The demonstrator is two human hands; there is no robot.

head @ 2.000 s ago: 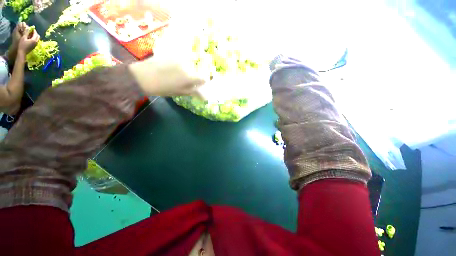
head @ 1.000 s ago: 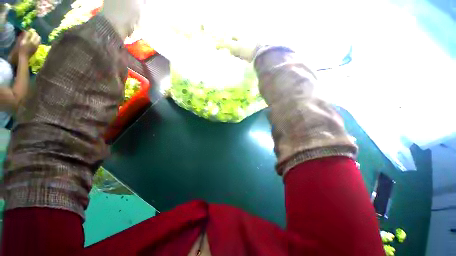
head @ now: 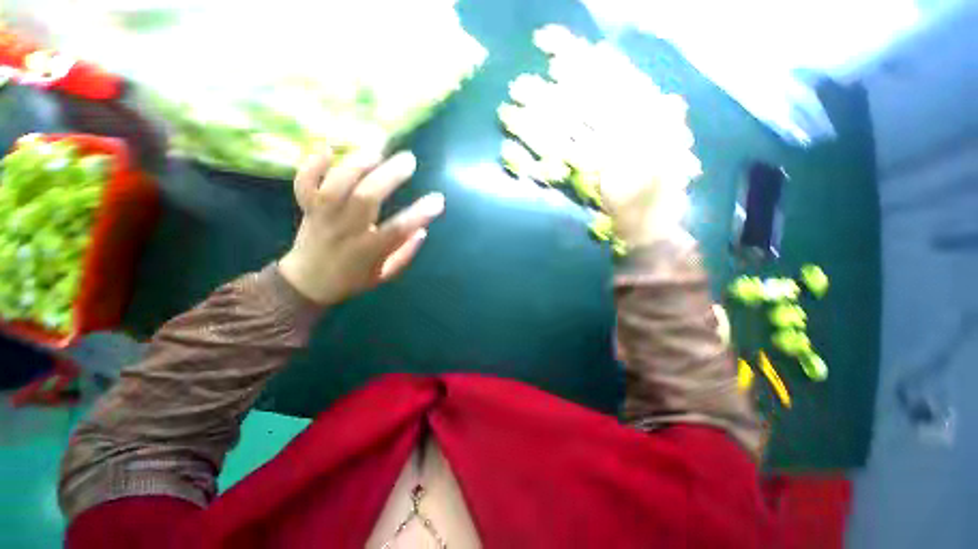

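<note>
My left hand is over the dark green tabletop, fingers apart and holding nothing, its fingertips at the lower edge of a large, overexposed clear bag of green figures. My right hand is at the near end of a loose pile of pale green toy figures right of centre. That hand is washed out by glare, and whether it grips a figure cannot be told.
A red-orange crate of green parts stands at the left edge. A smartphone lies at the right, with a small cluster of figures and yellow-orange nippers nearer me. A whitish plastic sheet lies upper right.
My view has turned, and the bag now shows further left. My left hand has come back near the bag's lower edge. My right hand has left the bag for the loose pile.
</note>
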